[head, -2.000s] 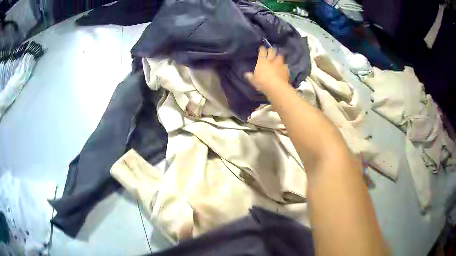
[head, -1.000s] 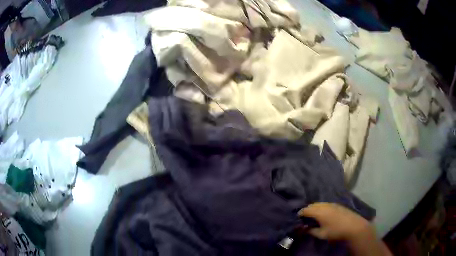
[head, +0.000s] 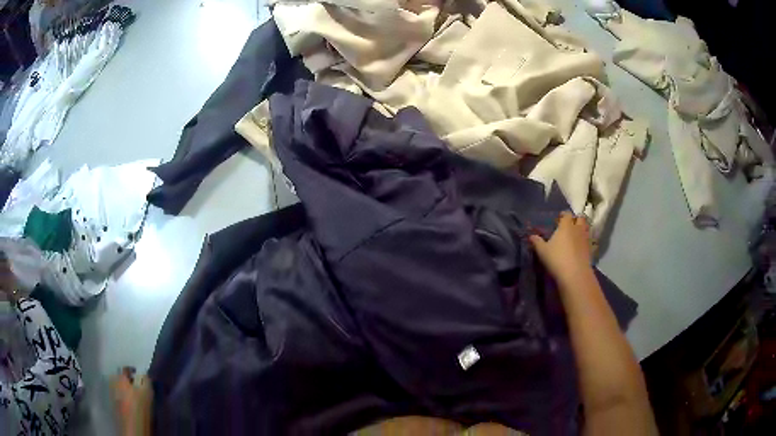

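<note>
A dark grey-purple jacket body (head: 408, 247) lies spread and folded in layers across the near table, with a small white label (head: 469, 357) low on it. My right hand (head: 563, 243) is at its upper right part, with fingers and thumb bent onto the cloth. My left hand (head: 134, 396) is small and blurred at the lower left, beside the garment's left edge; its grip is unclear. A cream garment (head: 510, 77) lies heaped beyond the dark one. A dark sleeve (head: 223, 115) stretches out at the left.
Loose cream pieces (head: 702, 111) lie at the table's far right. White dotted cloth (head: 102, 221) with a green piece (head: 48, 228) lies at the left. A person's white clothing with black lettering (head: 42, 366) shows at lower left. A skin-coloured patch at the bottom middle is unclear.
The dark garment has come off the cream heap toward me and now lies spread. My right hand has moved up along its right side. My left hand has come into view.
</note>
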